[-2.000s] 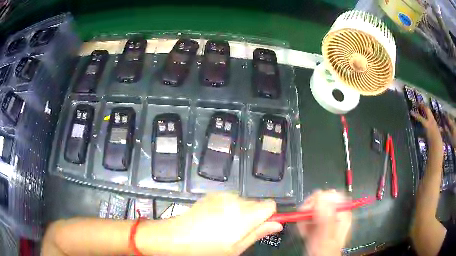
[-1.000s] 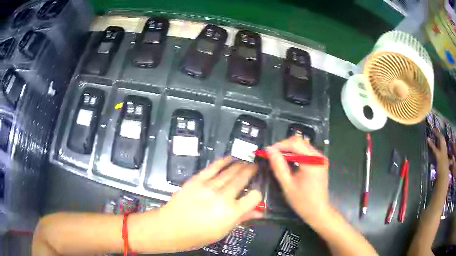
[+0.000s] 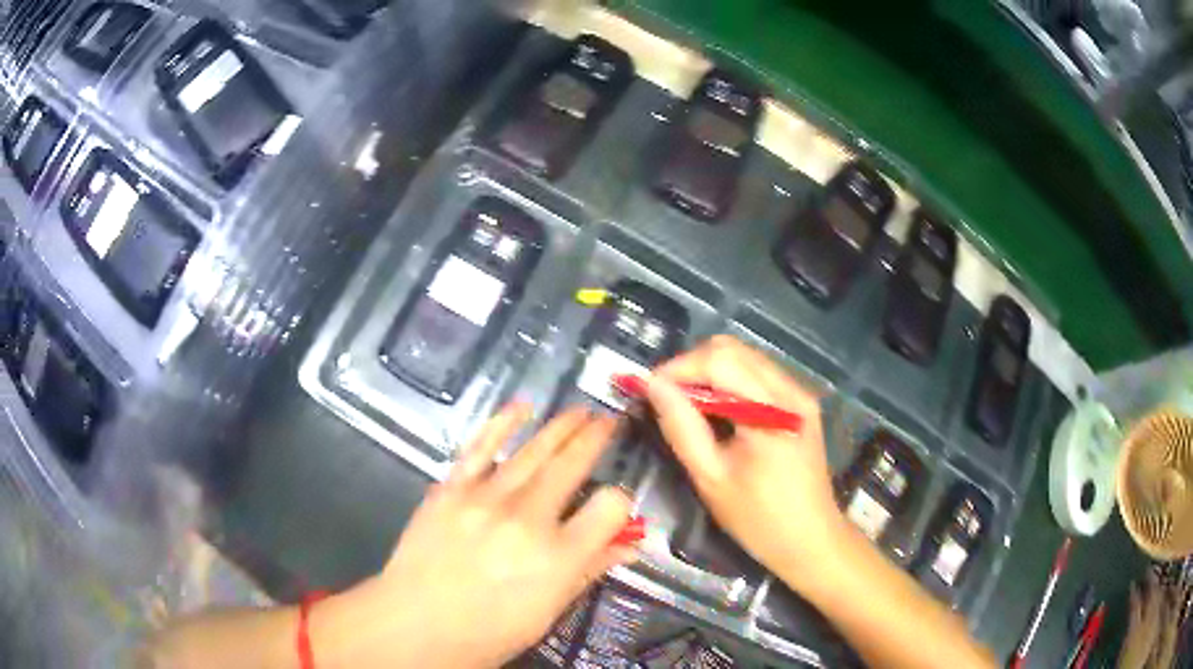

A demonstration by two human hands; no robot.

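Observation:
A clear blister tray (image 3: 380,444) holds two rows of black phones lying face down, with pale labels on their backs. My right hand (image 3: 752,464) holds a red marker (image 3: 739,408) with its tip at the white label of the phone (image 3: 644,318) beside the yellow tag (image 3: 593,297). My left hand (image 3: 510,542) lies at the lower end of that phone and partly covers it. A short red piece, perhaps a cap (image 3: 629,532), sticks out by my left thumb and forefinger. The front-left phone (image 3: 467,298) is uncovered.
Stacked trays of phones (image 3: 209,98) stand at the left. Small dark blocks with pale print (image 3: 608,627) lie at the near edge. The fan (image 3: 1158,484) and pens (image 3: 1043,604) are at the right. A green belt (image 3: 903,79) runs behind. Another person's hand (image 3: 1154,625) shows at lower right.
The view has turned and shifted left. The marker has moved from the front row's fourth phone to its second, by the yellow tag. My left hand has moved left along the tray too.

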